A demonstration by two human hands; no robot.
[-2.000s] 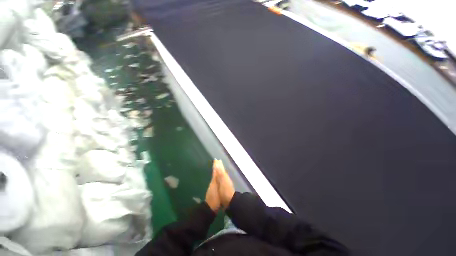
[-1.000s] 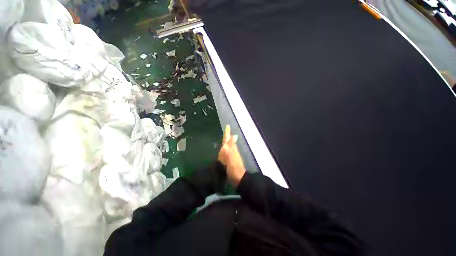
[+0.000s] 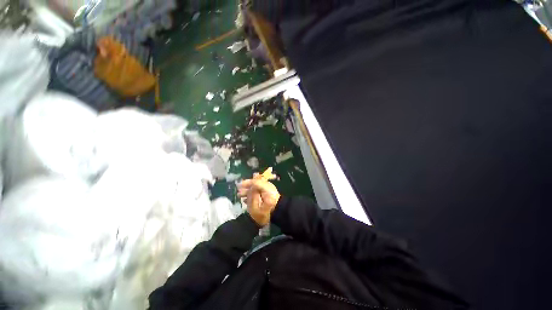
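Observation:
My left hand point(image 3: 255, 204) and my right hand point(image 3: 269, 192) are bare and pressed together in front of my body, low over the aisle. Some fingertips stick out apart, and I see no object in either hand. The hands overlap, so their palms are hidden. The black fabric point(image 3: 436, 133) lies spread over the table to my right, with a few soft folds near its far end. A white underlay strip point(image 3: 331, 163) shows along its near edge. My hands do not touch the fabric.
A silvery rail point(image 3: 263, 92) juts from the table edge into the aisle. Wrapped white rolls point(image 3: 115, 187) are piled on the left. An orange-yellow bundle point(image 3: 124, 69) lies on dark ribbed rolls point(image 3: 75, 72) beyond. Scraps litter the green floor point(image 3: 200, 66).
The view has moved toward the rail and turned left, bringing the orange-yellow bundle into view. My hands stay together, but their fingers have gone from pointing forward, flat together, to overlapping.

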